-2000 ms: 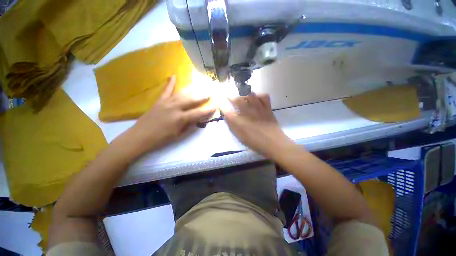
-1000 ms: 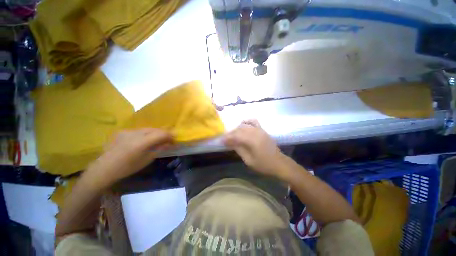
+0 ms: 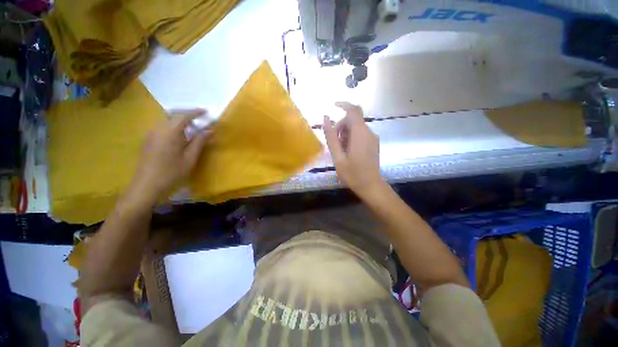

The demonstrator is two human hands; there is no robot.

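A mustard-yellow fabric panel (image 3: 254,139) lies turned on the white table in front of the machine, one corner pointing away from me and one pointing right. My left hand (image 3: 173,152) is at its left edge, blurred, thumb and fingers apart; contact with the fabric is unclear. My right hand (image 3: 352,146) is just right of the panel's right corner, raised and empty, fingers loosely bent. The presser foot area (image 3: 352,71) of the white sewing machine (image 3: 447,30) is beyond the hands, with no fabric under it. Another yellow panel (image 3: 95,156) lies at the left.
A stack of yellow panels (image 3: 129,34) is at the far left. A small curved yellow piece (image 3: 542,124) lies on the right of the bed. A blue basket (image 3: 566,271) with yellow pieces stands below right. A white sheet (image 3: 209,284) and red scissors handles (image 3: 408,295) are below the table.
The panel came away from the needle towards the table's front edge, then turned so a corner points away. My right hand let go and rose. My left hand moved up and opened.
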